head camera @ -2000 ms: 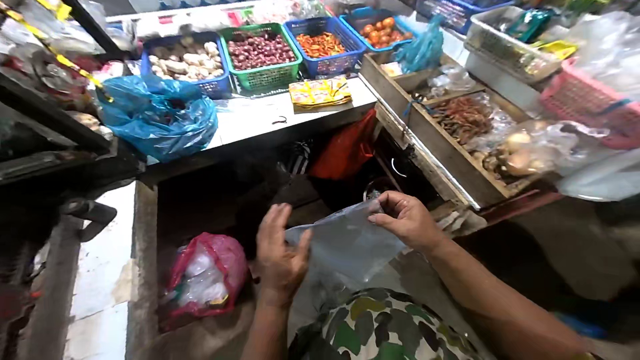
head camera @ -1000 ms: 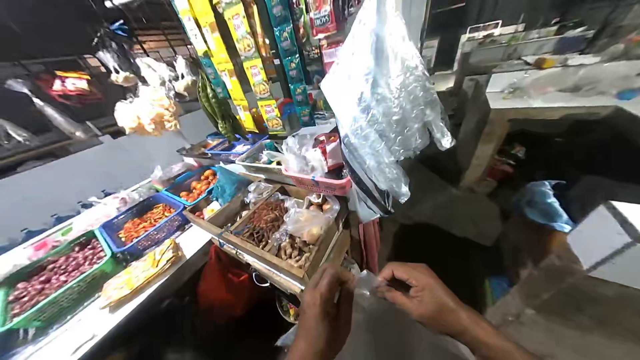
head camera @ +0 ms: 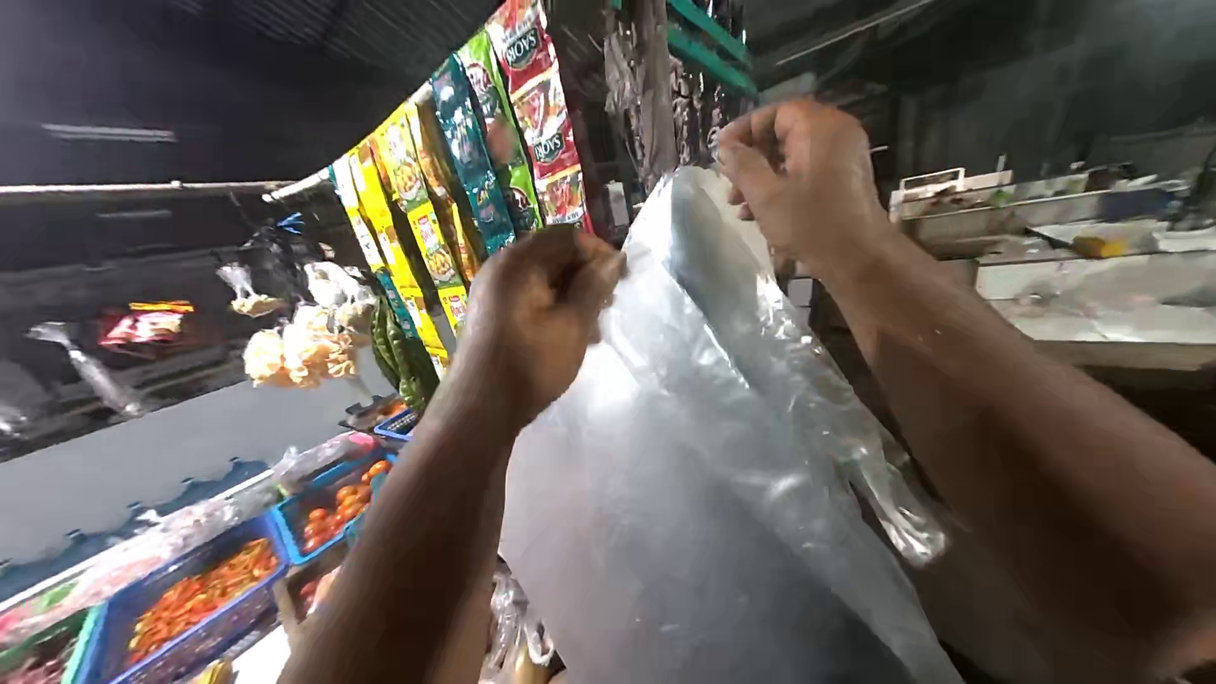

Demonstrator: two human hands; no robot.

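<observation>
A large clear plastic bag (head camera: 665, 494) spreads down the middle of the view, its upper part beside more clear plastic bags (head camera: 817, 380) that hang in a bunch. My left hand (head camera: 537, 318) pinches the bag's left edge between thumb and fingers. Higher up and to the right, my right hand (head camera: 807, 180) is raised with thumb and fingers closed together near the top of the hanging plastic. Whether it grips the plastic is hard to tell, as the fingers hide that spot.
Strips of seasoning sachets (head camera: 427, 228) hang from a rail behind my left hand. At lower left stand a blue basket of chillies (head camera: 204, 594) and a blue basket of tomatoes (head camera: 342, 508). Green pods (head camera: 399, 356) hang near them. A tiled counter (head camera: 1092, 285) lies at right.
The view has swung right and up from the vegetable baskets to the hanging sachets. Both hands, low over a clear bag before, are now raised beside the hanging plastic, with the right one higher.
</observation>
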